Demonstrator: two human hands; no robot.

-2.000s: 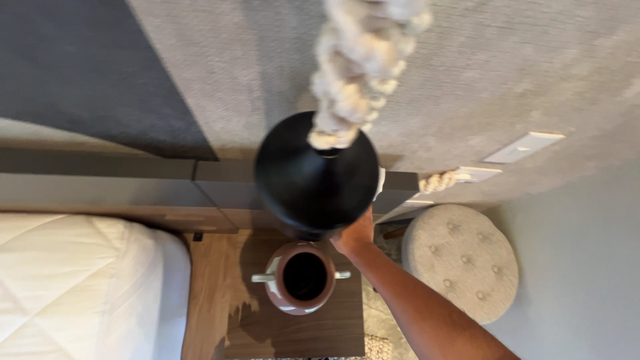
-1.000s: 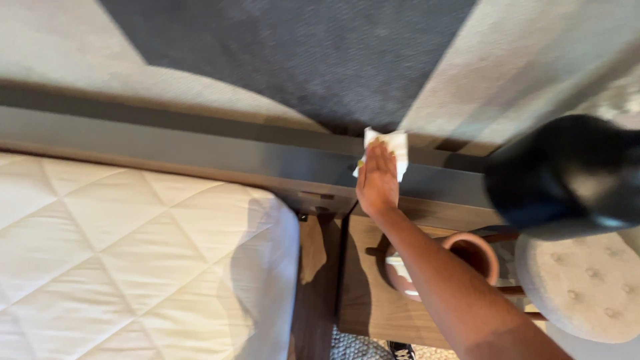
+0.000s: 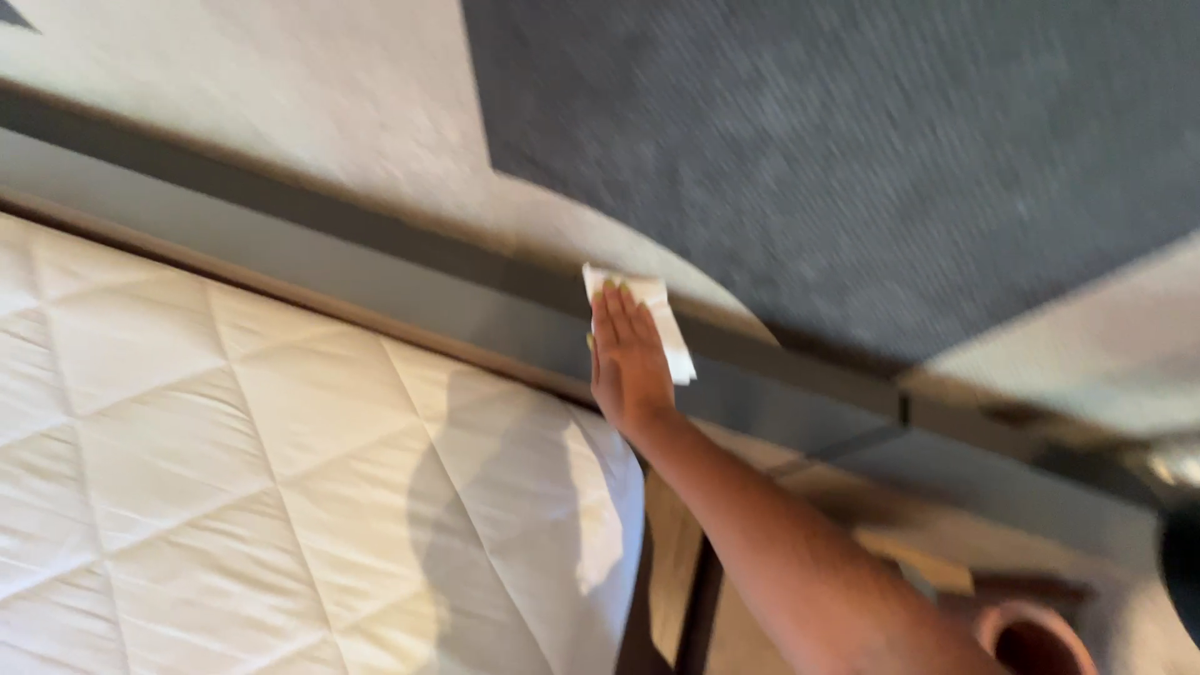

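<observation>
My right hand (image 3: 630, 361) lies flat, fingers together, on a white cloth or paper wipe (image 3: 673, 339). It presses the wipe against the top edge of the grey headboard (image 3: 422, 248), just above the corner of the bed. Part of the wipe sticks out to the right of my fingers; the rest is under the palm. My left hand is out of the picture.
A quilted white mattress (image 3: 216, 450) fills the lower left. A patterned wall (image 3: 797, 141) rises behind the headboard. At the lower right a terracotta pot (image 3: 1036, 637) stands near my forearm, and a black lamp shade (image 3: 1179, 562) shows at the right edge.
My right hand and the wipe have moved left along the headboard, from above the bedside table to above the mattress corner. The view has swung left.
</observation>
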